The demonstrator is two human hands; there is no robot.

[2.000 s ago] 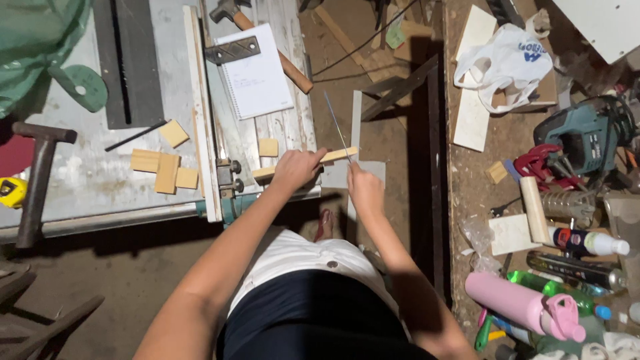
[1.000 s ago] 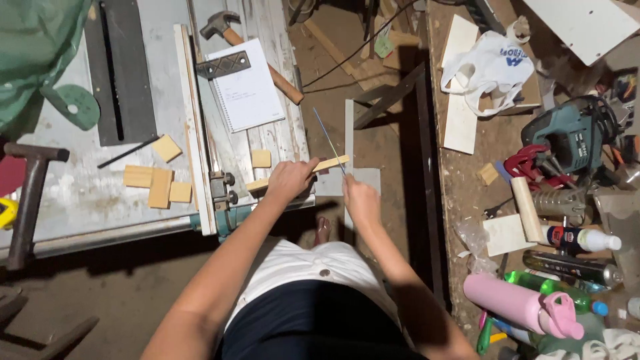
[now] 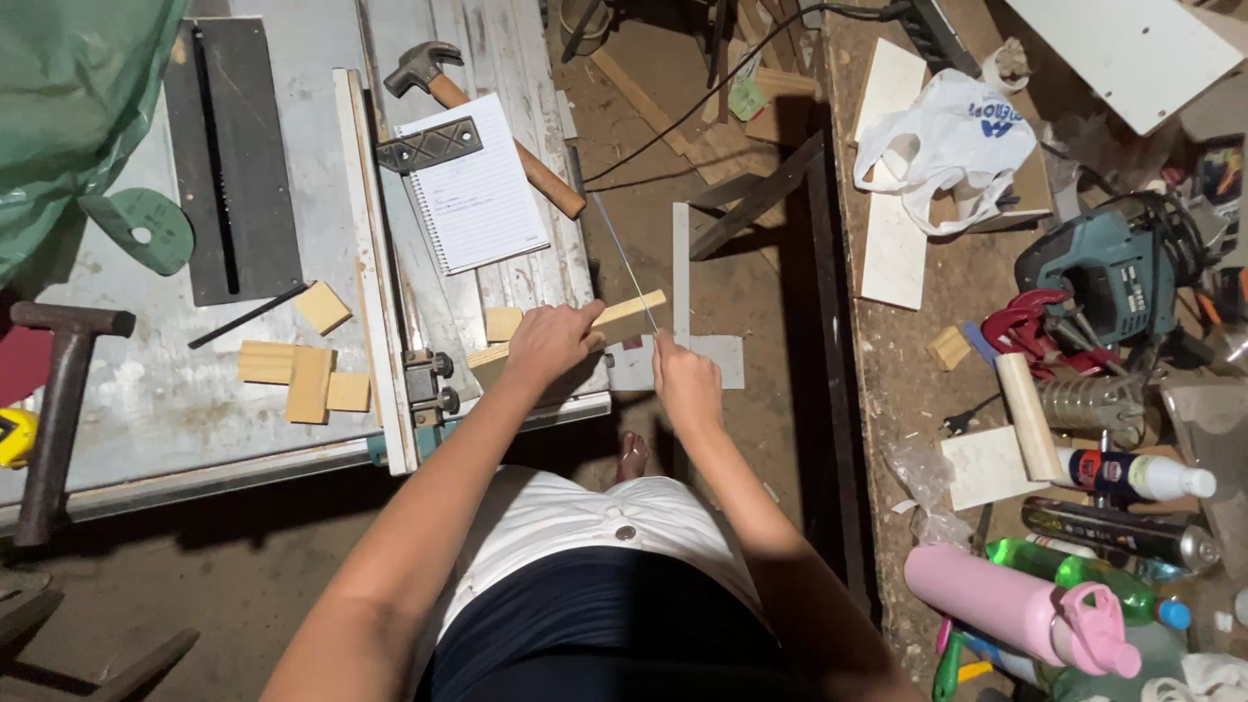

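A narrow wooden strip [image 3: 630,318] lies at the saw table's front corner, its right end jutting past the edge. My left hand [image 3: 552,343] presses and grips the strip near its middle. Closed around the lower end of a thin saw blade [image 3: 627,258], my right hand [image 3: 687,380] is just below the strip's right end. The blade crosses the strip near that end and points away from me; its handle is hidden in my fist. A small wooden block [image 3: 503,324] sits behind my left hand.
A claw hammer [image 3: 556,180], a spiral notebook [image 3: 478,185] and several wood pieces [image 3: 310,382] lie on the saw table [image 3: 195,419]. The right bench [image 3: 902,390] holds a teal power tool [image 3: 1111,273], a pink bottle [image 3: 985,590] and a plastic bag [image 3: 951,146].
The blade has shifted along its length across the strip, with my right hand moving on it. My left hand stays on the strip. The view has drifted slightly.
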